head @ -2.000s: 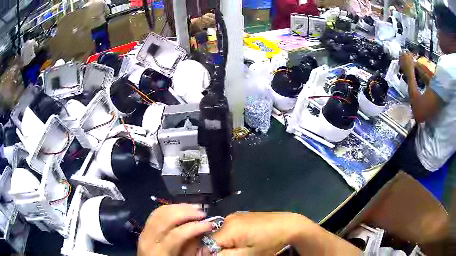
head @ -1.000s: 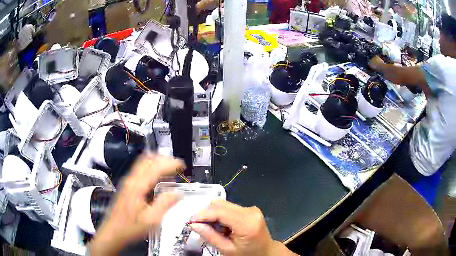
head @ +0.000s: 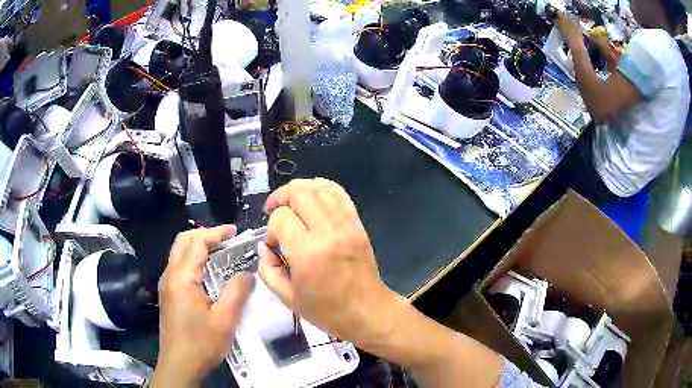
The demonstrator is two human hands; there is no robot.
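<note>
A white mounting bracket point(head: 254, 356) lies in front of me, with a small dark square on its inner face and silvery metal at its far end. My left hand point(head: 201, 299) grips its far left edge, thumb inside. My right hand point(head: 322, 254) is over its far right corner, with fingers curled together around thin yellow and dark wires point(head: 296, 322). Its fingertips are partly hidden, so any small part between them cannot be seen. The black electric screwdriver point(head: 205, 144) hangs just beyond my hands, touched by neither.
Several white-and-black camera units point(head: 140, 186) crowd the left. A white post point(head: 294, 61) and a plastic bag point(head: 334, 79) stand ahead. More cameras lie on printed sheets point(head: 523, 132). A carton point(head: 599, 258) with units is at right; a person point(head: 641, 98) works beyond it.
My left hand, blurred and raised before, now grips the bracket's edge. My right hand has moved up to the bracket's far end. The view has shifted, showing more of the right carton.
</note>
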